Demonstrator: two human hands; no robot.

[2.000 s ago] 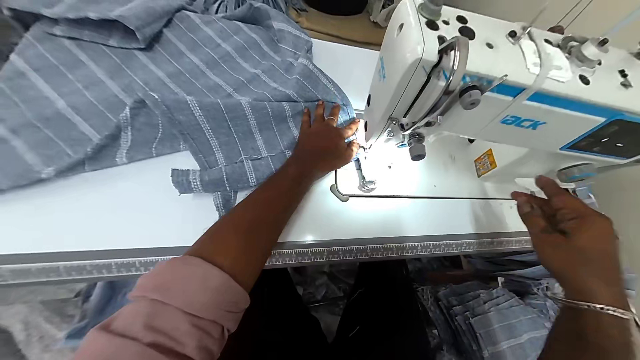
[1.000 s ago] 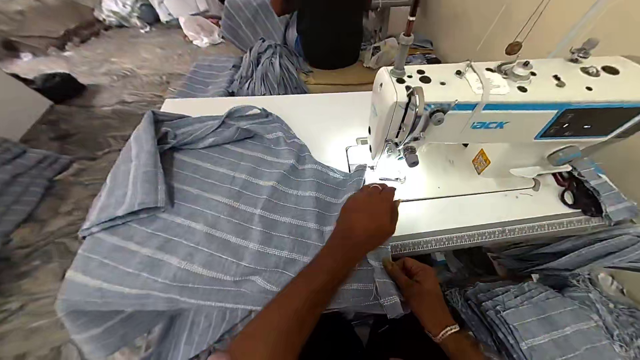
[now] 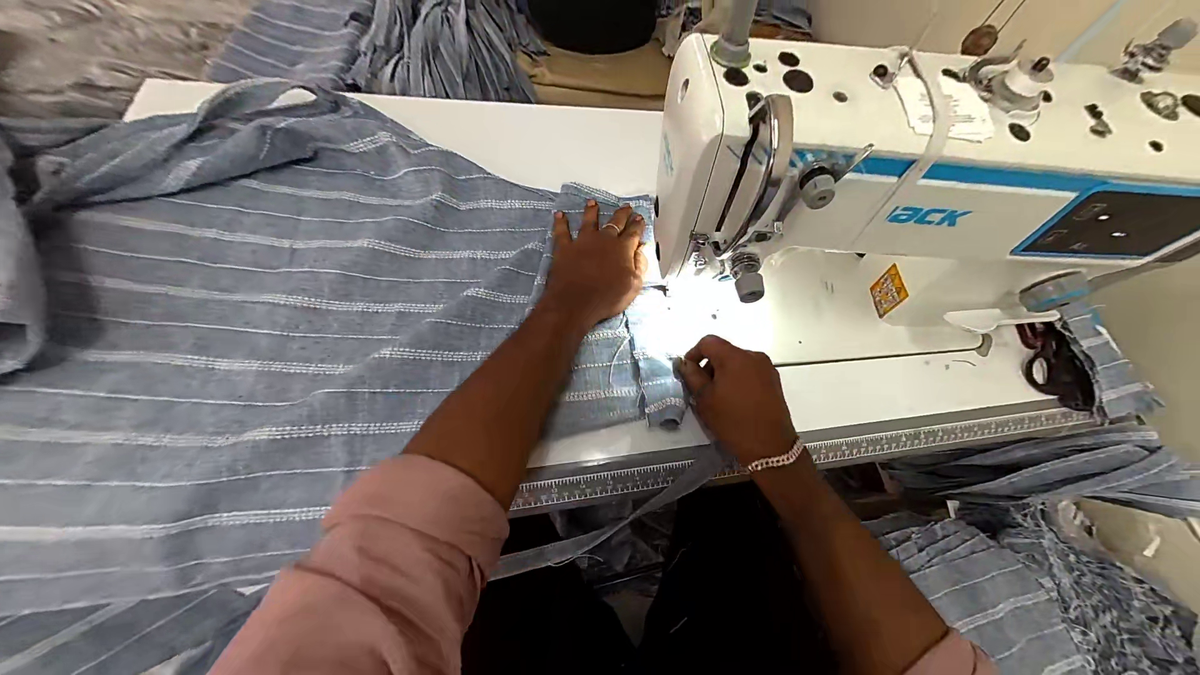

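Observation:
Blue-grey striped fabric [image 3: 309, 309] spreads across the left of the white sewing table [image 3: 553, 141]. My left hand [image 3: 600, 262] lies flat on the fabric's folded end, fingers spread, just left of the Jack sewing machine [image 3: 900, 159]. My right hand [image 3: 736, 394] pinches the edge of a narrow folded strip [image 3: 664, 389] between thumb and fingertips, in front of the needle area. The machine's lamp lights that spot brightly, so the needle and presser foot are hard to make out. A thin fabric band [image 3: 600, 534] hangs from near my right hand over the table's front edge.
A measuring scale [image 3: 919, 439] runs along the front edge. Dark-handled scissors [image 3: 1059, 370] and a white plastic tool [image 3: 998, 319] lie at the right beside a fabric piece [image 3: 1111, 366]. Folded striped cloth [image 3: 994, 600] is stacked below right; more bundles [image 3: 441, 47] sit behind the table.
My right hand has come from the table's right side to the fabric by the needle area. The fabric's end now lies beside the needle area, under my left hand. The view has shifted.

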